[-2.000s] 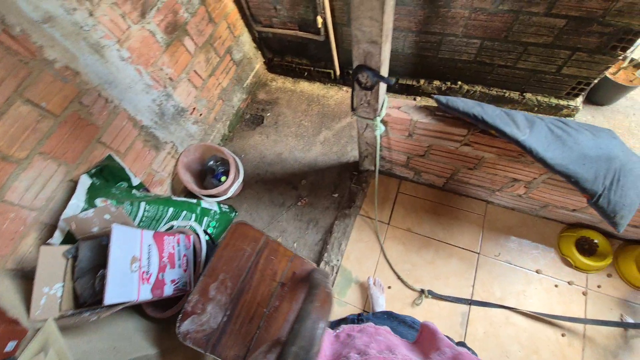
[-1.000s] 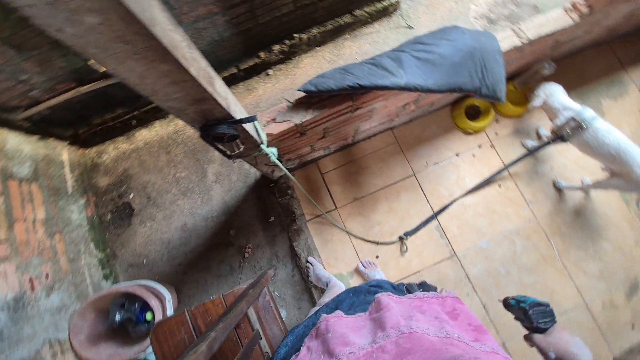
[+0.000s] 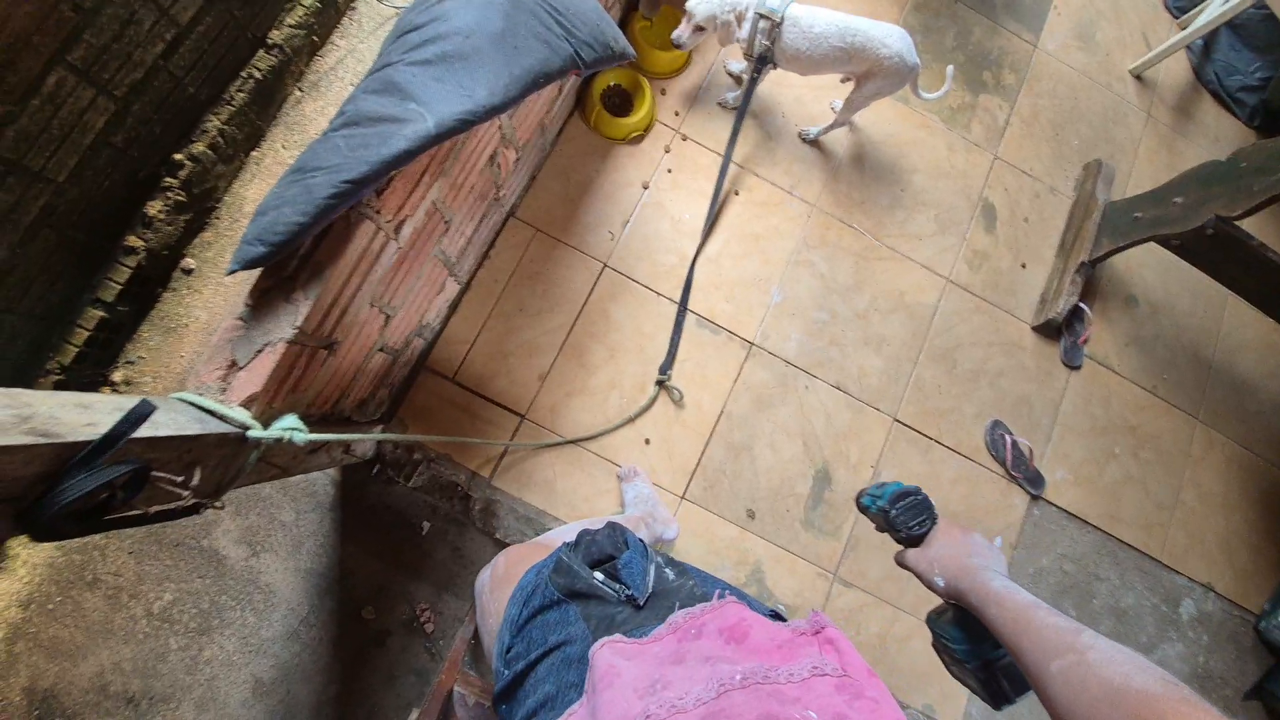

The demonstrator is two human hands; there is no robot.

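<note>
My right hand (image 3: 955, 565) is closed around the grip of a teal and black cordless drill (image 3: 897, 512), at the lower right. The drill's head points up and left, and its battery base shows below my wrist. My left hand is outside the frame. The pink lace-edged top (image 3: 730, 665) and the denim shorts (image 3: 570, 610) I wear fill the bottom middle, with a bare foot (image 3: 648, 508) on the tiles. A white dog (image 3: 840, 45) in a harness stands at the top, tied by a dark leash (image 3: 705, 240) and a green rope (image 3: 540, 440) to a wooden post (image 3: 200, 430).
A grey cushion (image 3: 430, 95) lies on the low brick wall (image 3: 380, 270). Beside the wall stand yellow bowls (image 3: 640, 118), one holding kibble. At the right are a wooden furniture leg (image 3: 1075, 245) and flip-flops (image 3: 1014, 458). A strap (image 3: 90, 490) hangs on the post.
The view has swung far to the right. My right hand with the drill, unseen two seconds ago, came into view one second ago. The dog now stands closer to the bowls, its head beside them.
</note>
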